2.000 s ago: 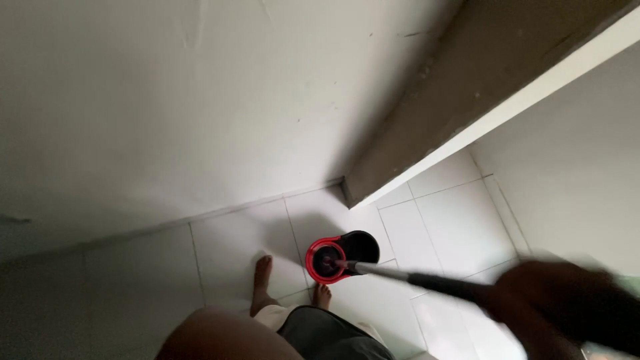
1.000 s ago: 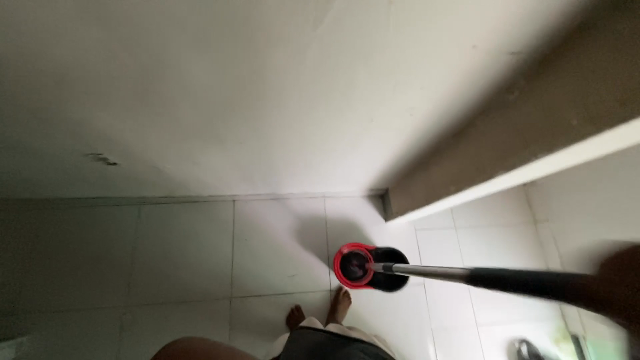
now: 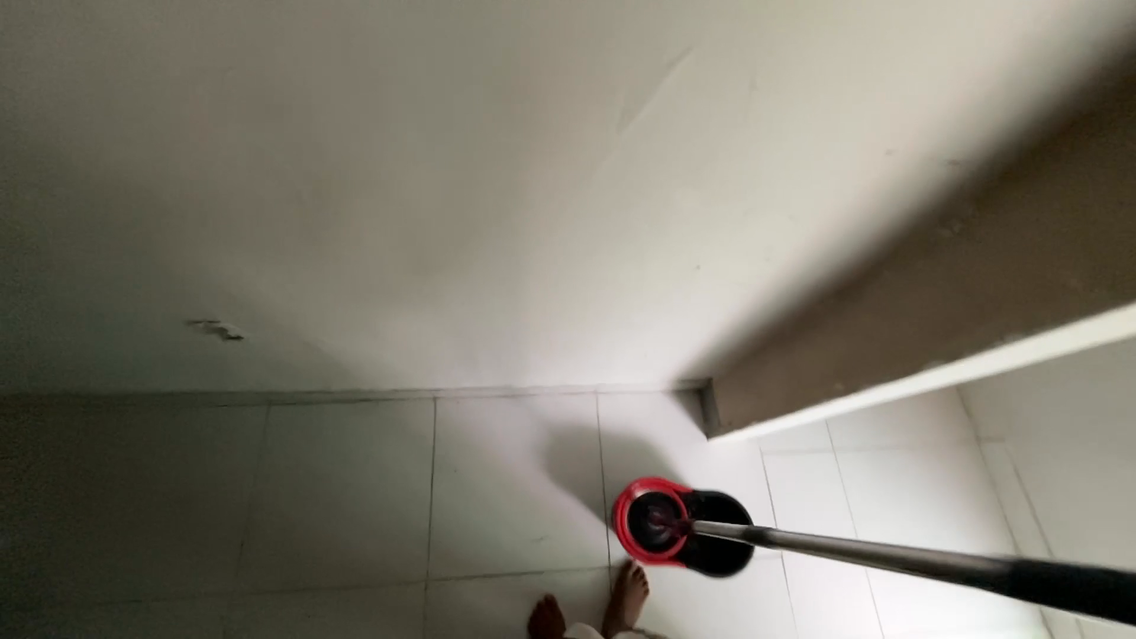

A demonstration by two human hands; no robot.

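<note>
A black and red spin-mop bucket (image 3: 721,559) stands on the tiled floor, low and right of centre. The mop's metal handle (image 3: 874,552) slants from its round red-rimmed basket (image 3: 650,482) to the right edge, where its black grip (image 3: 1069,584) leaves the picture. The mop head (image 3: 664,524) sits inside the basket, dark and hard to make out. Neither my left hand nor my right hand shows in this view.
My bare feet (image 3: 627,596) are on the floor tiles (image 3: 515,497) just beside the bucket. Ahead rises a pale wall (image 3: 399,222) with a chipped patch. A jutting wall end (image 3: 932,284) stands close beyond the bucket on the right.
A hand held the mop's grip at the right in the earlier frames; it is out of view now. The mop head stays in the basket. The view has shifted.
</note>
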